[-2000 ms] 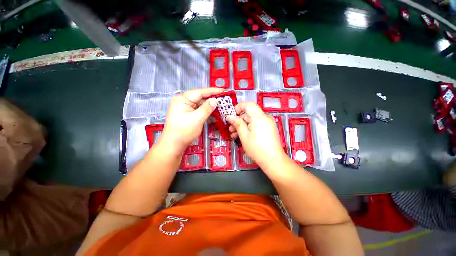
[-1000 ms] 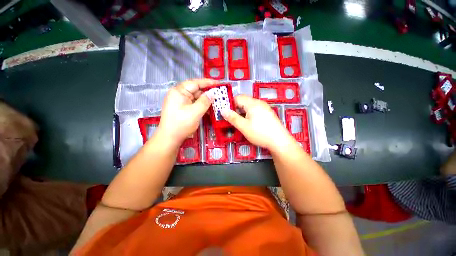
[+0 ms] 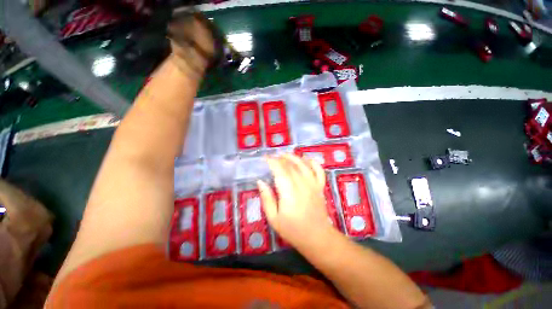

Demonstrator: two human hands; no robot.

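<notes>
My right hand (image 3: 296,190) is over the lower middle of the translucent tray (image 3: 213,171), fingers apart, with no part visible in it. It partly hides red shells there. Other red shells lie in the tray's pockets: some in the lower row (image 3: 220,223), one sideways (image 3: 342,155) and three in the upper row (image 3: 276,124). My left hand (image 3: 192,37) is stretched to the upper left over the green belt. It is blurred, and I cannot tell whether it holds anything.
Part-built red units (image 3: 333,57) lie on the belt (image 3: 393,66) beyond the tray. Right of the tray are a pale rectangular part (image 3: 421,192) and black modules (image 3: 425,218). A red pile (image 3: 538,130) is at far right. A grey post (image 3: 66,60) stands upper left. A person's arm shows at left.
My left hand has moved from the middle of the tray far up over the belt. The red shell and keypad no longer show between my hands. My right hand has opened over the tray. The view has shifted.
</notes>
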